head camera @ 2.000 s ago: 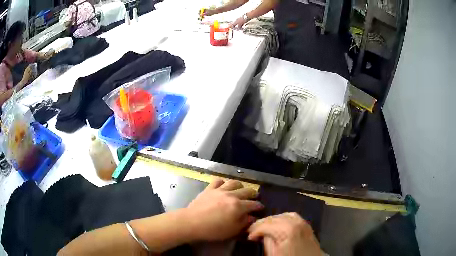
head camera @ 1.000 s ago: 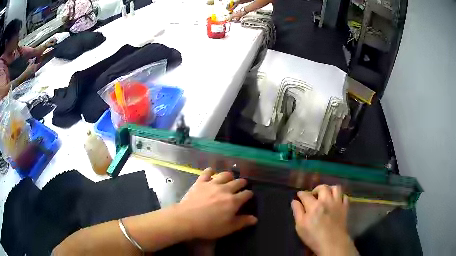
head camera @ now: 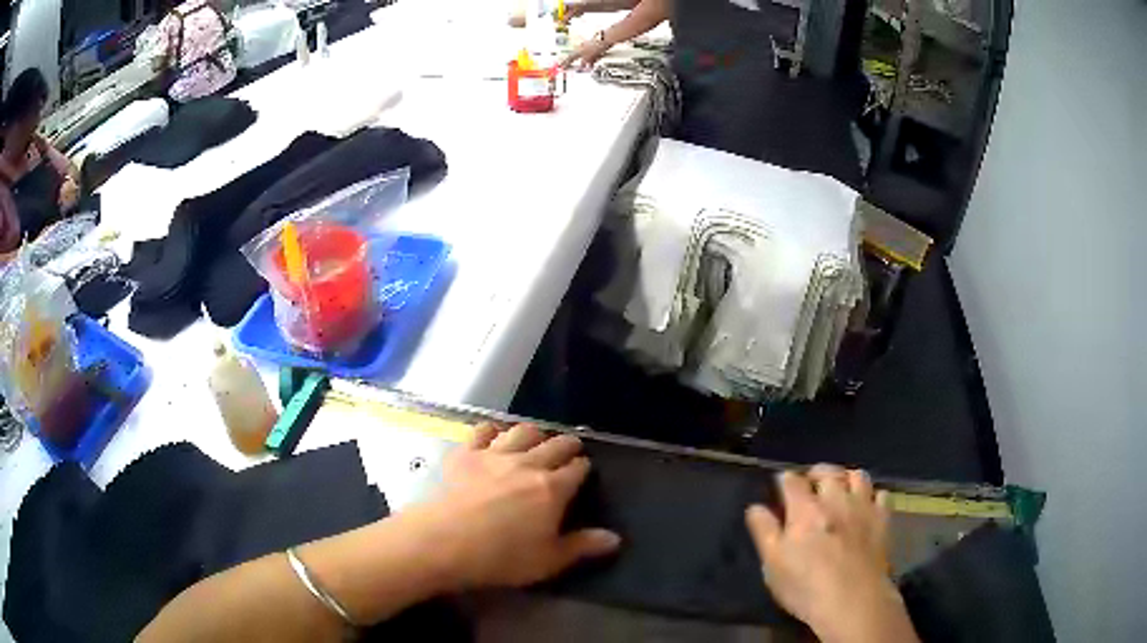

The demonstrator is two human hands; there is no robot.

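A black panel (head camera: 673,521) lies flat on the grey machine bed, its far edge along the long bar (head camera: 679,455). My left hand (head camera: 509,502) rests flat on the panel's left end, fingertips at the bar, thumb spread. My right hand (head camera: 830,546) presses on its right end, fingertips by the bar. Neither hand grasps anything. A yellow strip (head camera: 950,505) shows along the bar beyond my hands. A green bracket (head camera: 296,415) is at the bar's left end and another (head camera: 1025,506) at its right end. The panel's near edge is partly hidden and blurred.
Waiting black panels (head camera: 189,534) lie at left, a finished black heap (head camera: 987,590) at right. A glue bottle (head camera: 243,399), a bagged red pot (head camera: 330,291) and a blue tray (head camera: 409,308) stand beyond. Pale panels (head camera: 761,220) hang past the bar. People work at the table.
The bar, tilted up with its green frame showing one second ago, is now down. The panel lies wider between my hands, its near part now folded over towards the bar or shifted; which is unclear.
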